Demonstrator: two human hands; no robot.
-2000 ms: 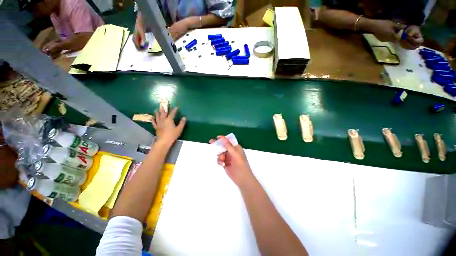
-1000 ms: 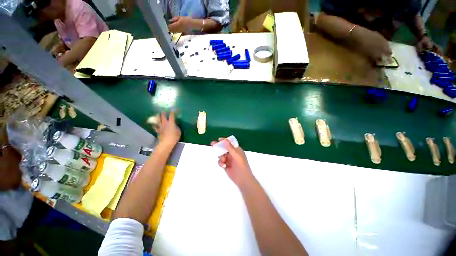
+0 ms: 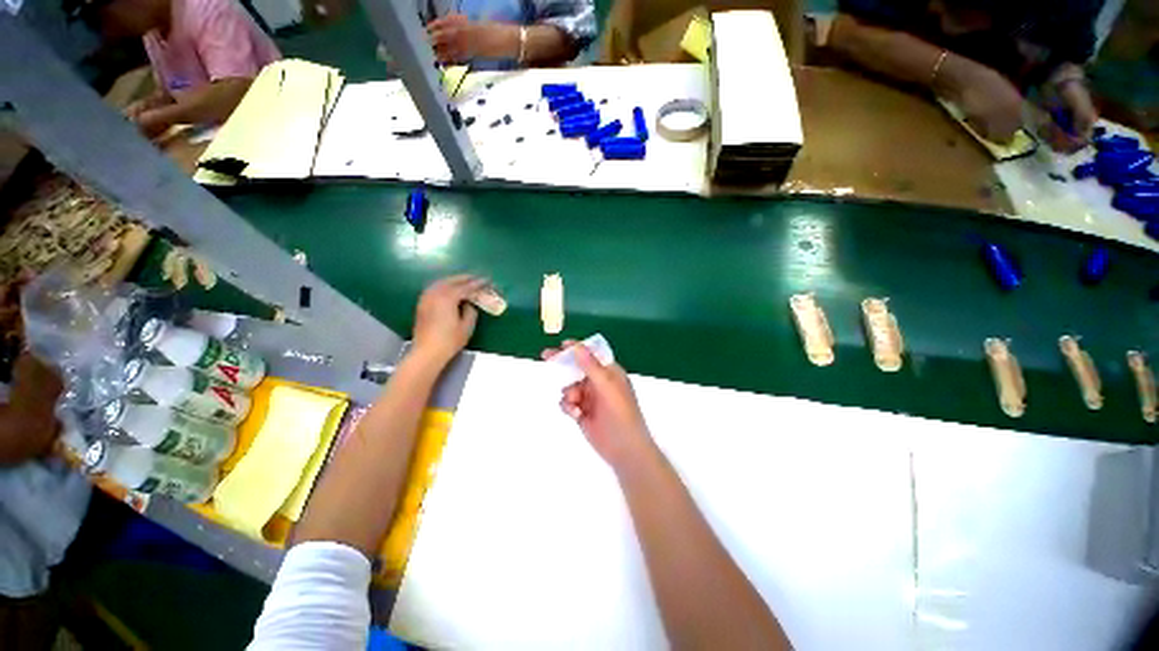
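Observation:
My left hand [image 3: 447,315] is over the near part of the green conveyor belt [image 3: 661,254], its fingertips on a tan housing [image 3: 489,301] that lies slanted. Another tan housing [image 3: 552,304] stands lengthwise just to the right of it. My right hand [image 3: 600,404] is above the near edge of the belt and holds a small translucent white glue bottle [image 3: 582,356] between thumb and fingers. Further right on the belt lie several more tan housings [image 3: 882,335], spaced in a row.
A white worktop sheet [image 3: 521,509] lies under my right forearm. A grey post [image 3: 254,254] slants at left, beside labelled bottles [image 3: 191,394] and yellow papers [image 3: 282,455]. Blue cylinders [image 3: 1000,265] lie on the belt's far side. People work opposite, near a white-topped box [image 3: 756,95].
The housings and blue cylinders on the belt have shifted right. My left hand has moved slightly right and now touches a slanted housing. My right hand has barely moved.

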